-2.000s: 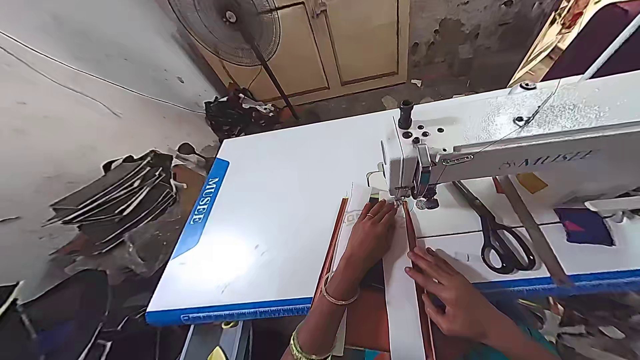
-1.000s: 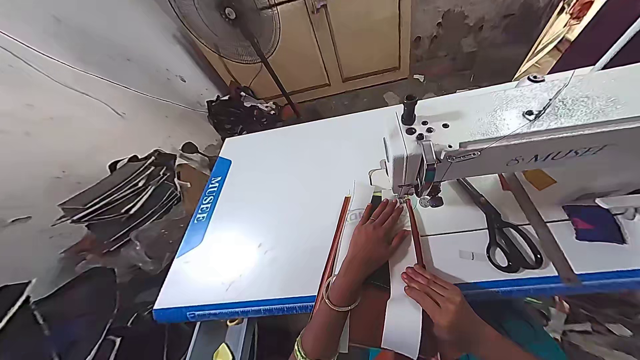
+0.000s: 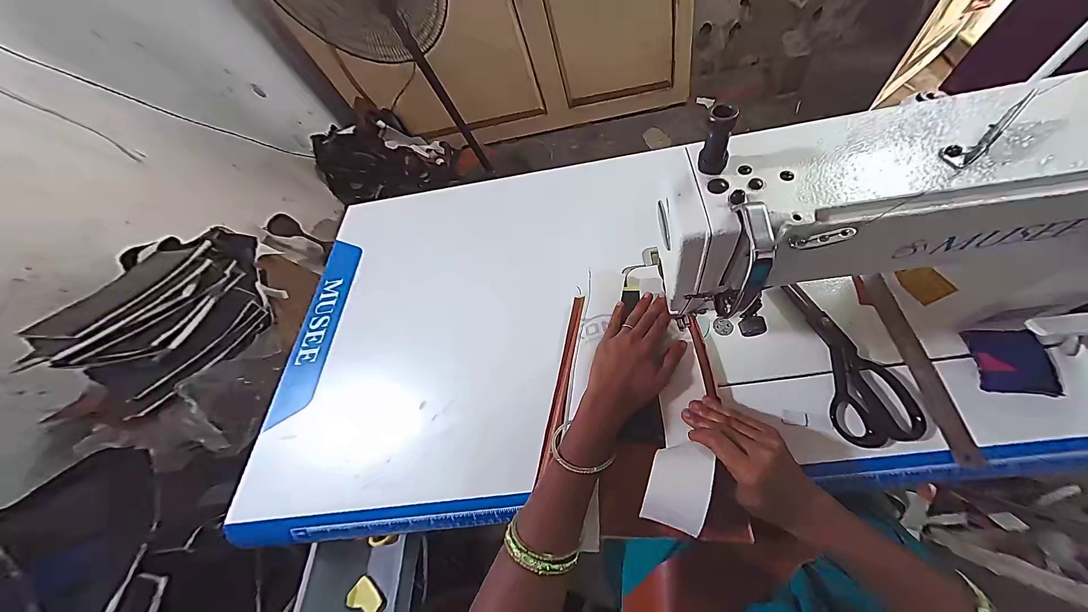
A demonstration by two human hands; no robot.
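My left hand (image 3: 631,367) lies flat, fingers spread, on the layered work just left of the sewing machine's needle and presser foot (image 3: 685,320). Under it are a white strip and a dark panel. My right hand (image 3: 748,446) holds the near part of a narrow reddish-brown strip (image 3: 704,361) between thumb and fingers; the strip runs up to the presser foot. A white strip's loose end (image 3: 680,493) hangs over the table's front edge beside that hand. Another brown-edged strip (image 3: 563,374) lies left of my left hand. Brown material (image 3: 625,510) hangs below.
Black-handled scissors (image 3: 858,382) and a flat metal bar (image 3: 918,374) lie right of the needle, with a dark blue fabric piece (image 3: 1011,363) beyond. The machine arm (image 3: 935,204) spans the right side. A stack of dark panels (image 3: 153,306) stands left of the table (image 3: 459,255).
The white strip's near end has curled and now hangs folded beside my right hand. My left hand has stayed flat near the needle.
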